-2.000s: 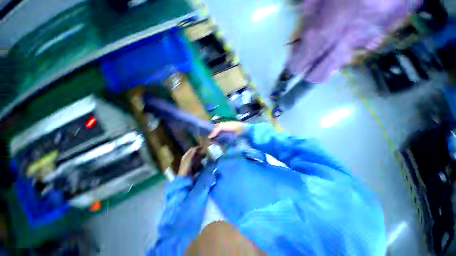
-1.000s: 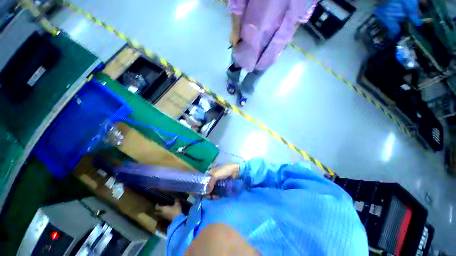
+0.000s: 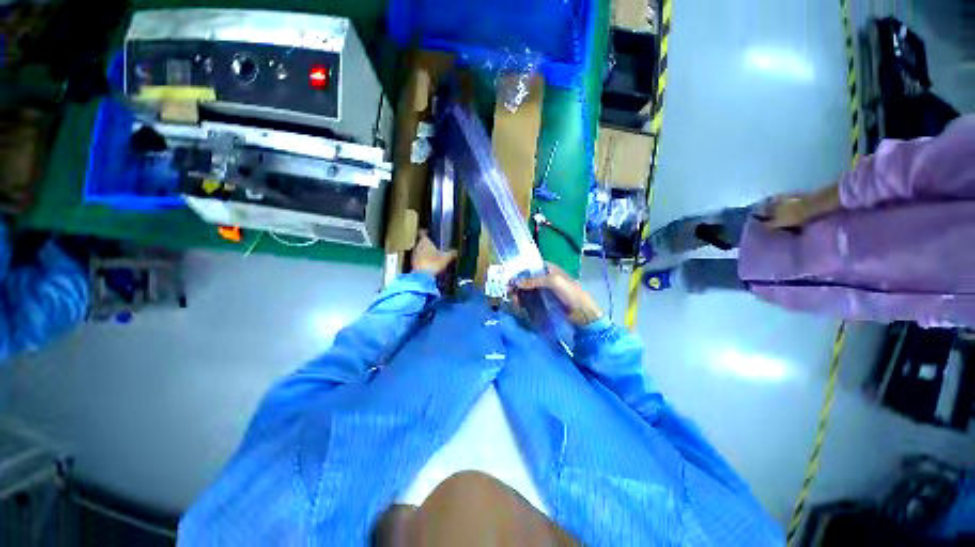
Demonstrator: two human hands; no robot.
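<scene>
A bundle of long purplish component tubes [image 3: 489, 187] slants up and left from my right hand [image 3: 558, 293], which is closed around its near part. The far end lies over the long cardboard carton [image 3: 406, 176]. My left hand [image 3: 431, 256] is at the near end of the carton, beside other shiny dark tubes [image 3: 444, 198] inside it; whether its fingers grip a tube or the carton wall cannot be told. A brown cardboard flap [image 3: 516, 139] lies right of the bundle, partly covered by it.
A grey-white machine [image 3: 369, 102] with a red switch and silver rails stands left of the carton. A blue bin [image 3: 492, 27] is behind, another blue bin [image 3: 102, 160] at left. Small dark-handled tools [image 3: 547, 222] lie on the green mat. A person in pink [image 3: 855, 240] is at right.
The view has turned, bringing the whole machine into sight at upper left. My right hand still holds the tube bundle, and my left hand is still by the carton. The person in pink appears closer.
</scene>
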